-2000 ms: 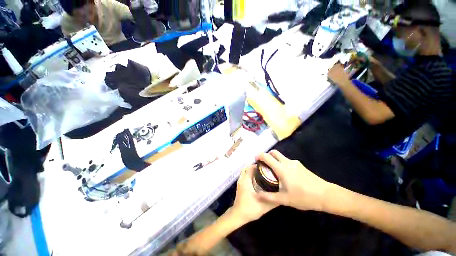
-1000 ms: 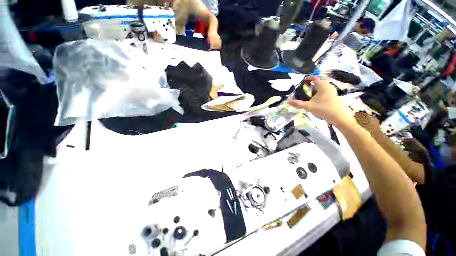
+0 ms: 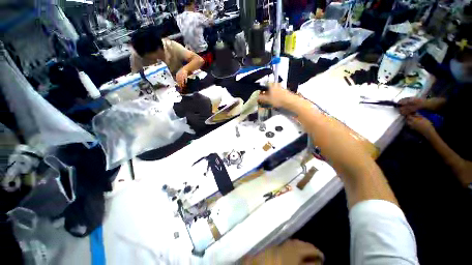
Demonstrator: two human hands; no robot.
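Note:
My right hand (image 3: 275, 97) reaches over the far side of the white sewing machine (image 3: 248, 150), fingers bent down by the thread stand; whether it holds the dark round object is hidden. My left hand (image 3: 284, 253) is blurred and cut off at the bottom edge; its fingers cannot be made out. A black fabric strip (image 3: 221, 173) is draped over the machine arm. Yellow-red thread snips (image 3: 279, 193) and a small brown strip (image 3: 307, 177) lie on the table in front of the machine.
Dark thread cones (image 3: 225, 59) stand behind the machine. A crumpled clear bag (image 3: 139, 129) and black cloth (image 3: 192, 110) lie at back left. Blue tape (image 3: 97, 246) runs along the left. Another worker's hands (image 3: 414, 111) are at right; a person (image 3: 165, 57) sits beyond the machine.
Two seconds ago both hands held a dark round object before the machine. My right hand then carried it to the back; now that hand is lower behind the machine, and my left has reappeared at the bottom.

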